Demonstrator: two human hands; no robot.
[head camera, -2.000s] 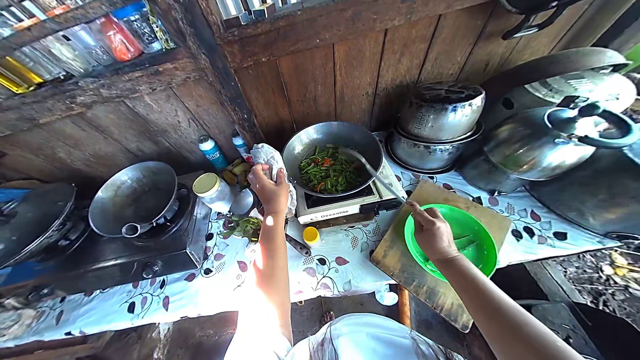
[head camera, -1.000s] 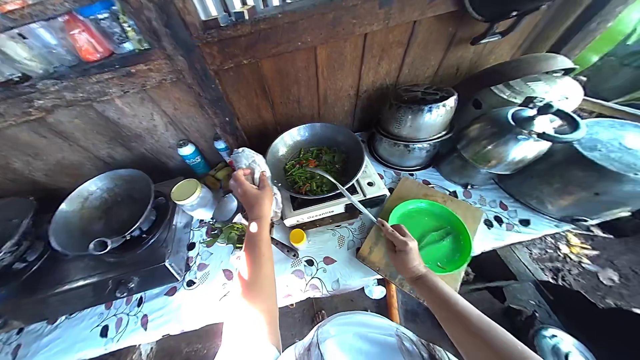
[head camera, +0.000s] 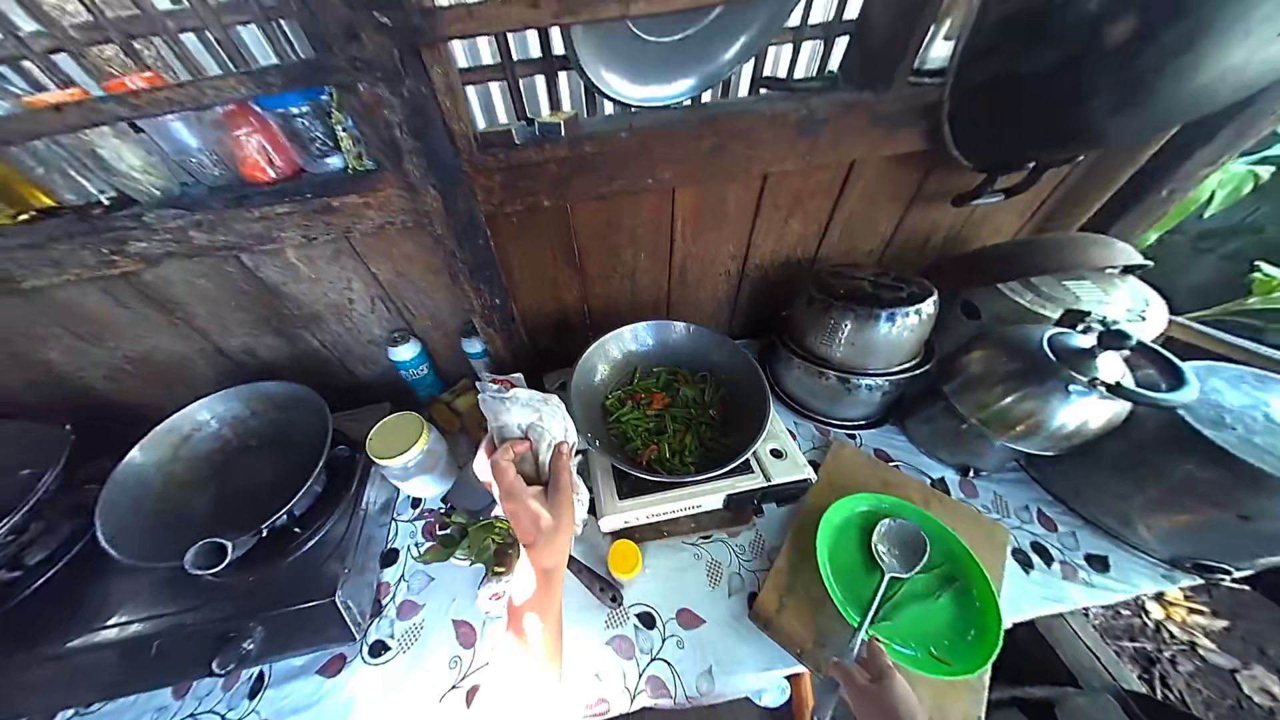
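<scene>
A wok (head camera: 650, 345) holding cut green vegetables (head camera: 664, 418) with orange-red pieces stands on a white portable gas stove (head camera: 690, 500). My left hand (head camera: 535, 490) grips a crumpled whitish cloth (head camera: 530, 420) at the wok's left edge; whether the cloth covers a handle is hidden. My right hand (head camera: 875, 685), at the lower edge of the view, holds the handle of a metal ladle (head camera: 900, 547). The ladle's bowl lies over the green plastic plate (head camera: 835, 530). Under that plate is a wooden board (head camera: 800, 590).
Left stands a black stove (head camera: 180, 620) with another wok (head camera: 215, 460). Between the stoves are a yellow-lidded jar (head camera: 412, 455), leafy greens (head camera: 470, 540) and a knife handle (head camera: 594, 582). A yellow cap (head camera: 625, 559) sits in front. Stacked pots (head camera: 850, 340) and a kettle (head camera: 1040, 390) stand right.
The ladle has moved from the wok to over the green plate, with my right hand lower and nearer me. My left hand still holds the cloth. The view has shifted upward.
</scene>
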